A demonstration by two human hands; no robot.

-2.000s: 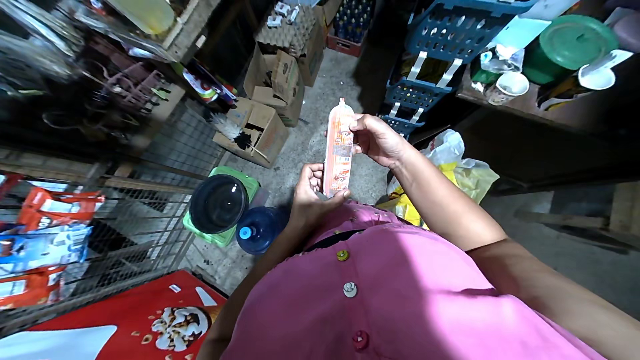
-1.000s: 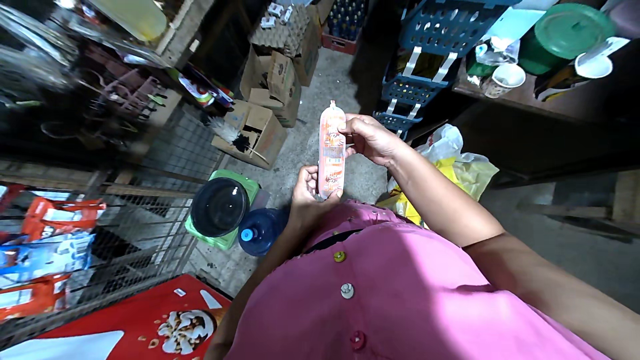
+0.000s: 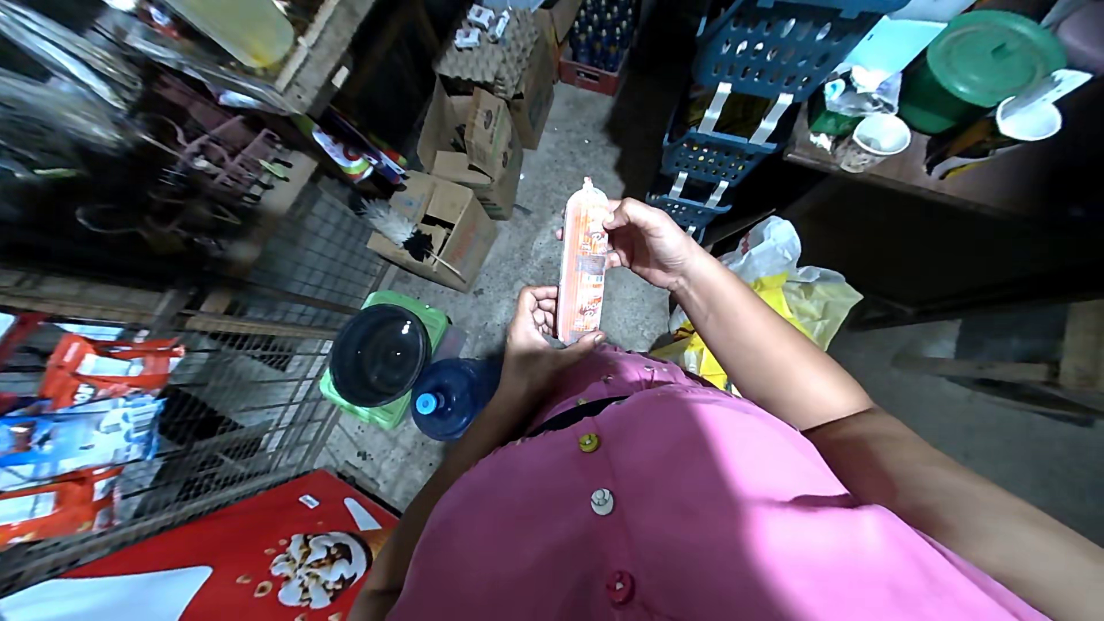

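Observation:
A long pinkish sausage-shaped plastic pack (image 3: 584, 267) with orange print and a knotted tip is held upright between both hands, in front of my pink buttoned shirt (image 3: 638, 509). My left hand (image 3: 545, 332) grips its lower end, with the thumb across the bottom and the fingers on its left side. My right hand (image 3: 647, 241) pinches the upper right side between thumb and fingers. The far side of the pack and some fingertips behind it are hidden.
Open cardboard boxes (image 3: 457, 220), a black basin (image 3: 379, 354) on a green container and a blue water jug (image 3: 457, 398) stand at left. Plastic bags (image 3: 802, 293) lie right of my forearm, near stacked blue baskets (image 3: 720, 159). A green lidded tub (image 3: 983, 65) sits on a table. A red freezer top (image 3: 216, 552) is lower left.

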